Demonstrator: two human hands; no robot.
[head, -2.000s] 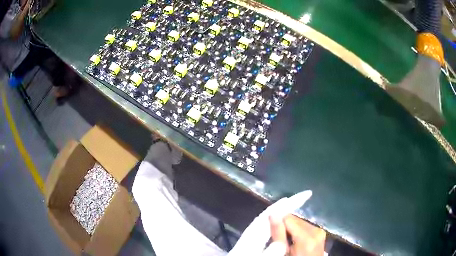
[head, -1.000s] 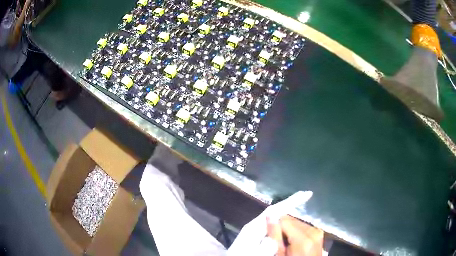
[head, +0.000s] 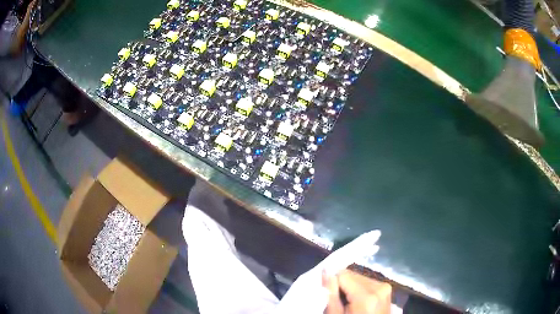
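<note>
My left hand (head: 331,270) wears a white cloth work glove, its fingers stretched towards the bench edge and holding nothing. My right hand (head: 365,293) is bare, at the bottom of the picture against the gloved hand. Its fingers are bent onto the white glove near the palm; the exact hold is partly hidden. A dark circuit board panel (head: 236,92) with rows of yellow blocks lies on the green bench (head: 430,184), up and left of both hands. Neither hand touches it.
An open brown carton (head: 132,184) with a pale heap of small pieces stands on the floor at lower left. A grey extraction hood (head: 509,101) with an orange collar is at upper right. A white-clad leg shows below the bench edge.
The whole view shifted slightly, so the panel sits a little further left. The gloved fingertips are now slightly apart; my right hand stays against the glove, slightly further left.
</note>
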